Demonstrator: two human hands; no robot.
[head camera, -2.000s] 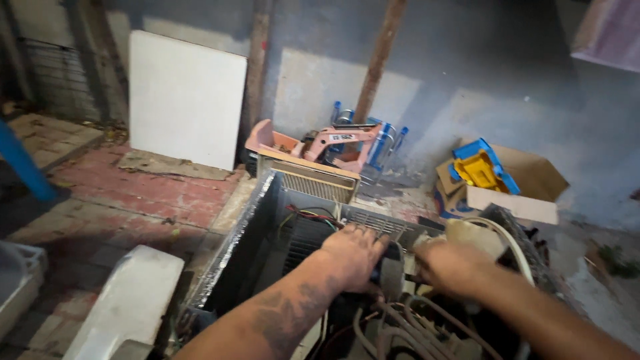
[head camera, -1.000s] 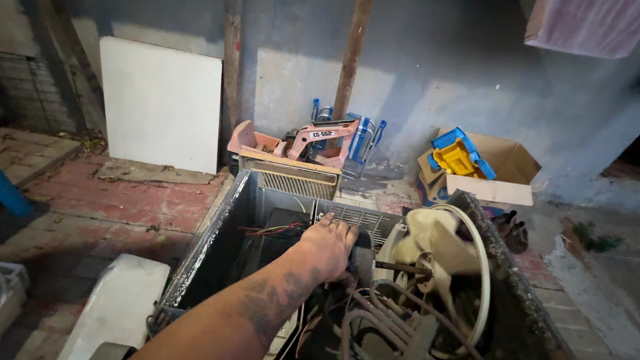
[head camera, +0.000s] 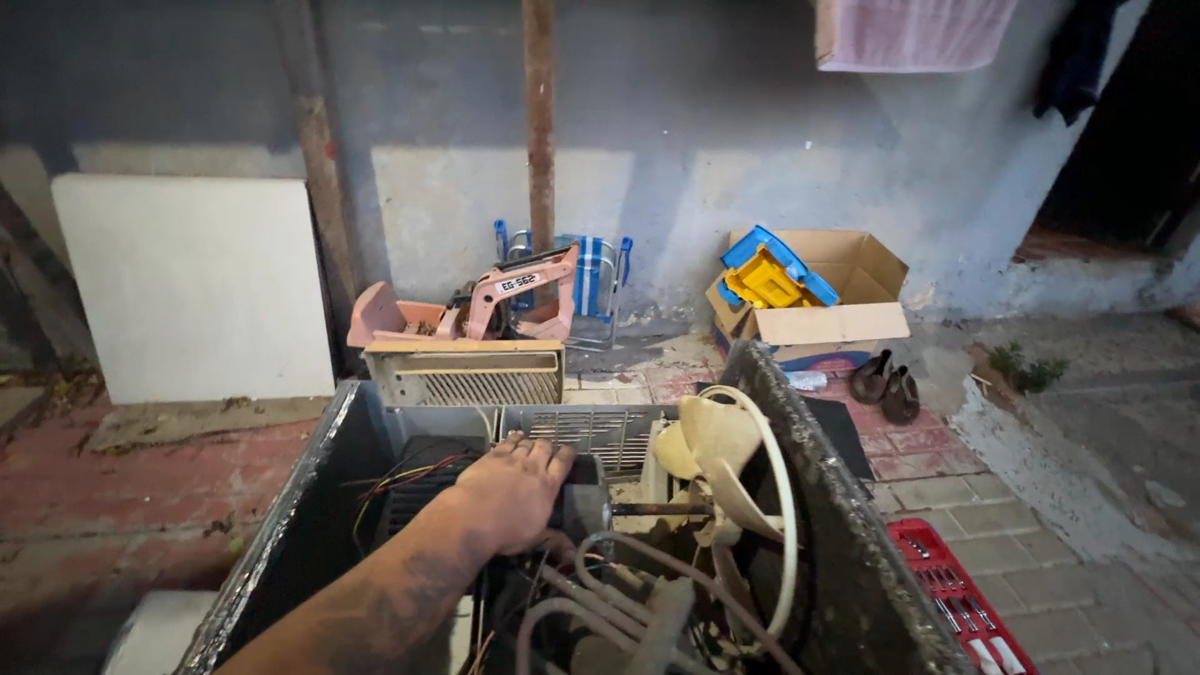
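Note:
My left hand (head camera: 514, 487) lies over the top of a dark cylindrical fan motor (head camera: 583, 499) inside an open metal air conditioner casing (head camera: 848, 506). A shaft (head camera: 661, 510) runs from the motor to a cream plastic fan (head camera: 722, 450) ringed by a pale hoop. Bent metal tubes (head camera: 609, 600) lie in front of the motor. Red, yellow and dark wires (head camera: 403, 478) are left of my hand, by dark fins. At the casing's far end is a slotted grille (head camera: 600, 436). My right hand is out of view.
A red socket tray (head camera: 947, 581) lies on the paving at right. Behind the casing are a louvered front panel (head camera: 478, 375), a pink toy excavator (head camera: 520, 291) and a cardboard box (head camera: 834, 323). A white board (head camera: 197, 291) leans at left; dark shoes (head camera: 886, 386) sit near the box.
My right hand was in the casing by the fan two seconds ago and has left the view. My left hand stays on the motor. The view has swung to the right.

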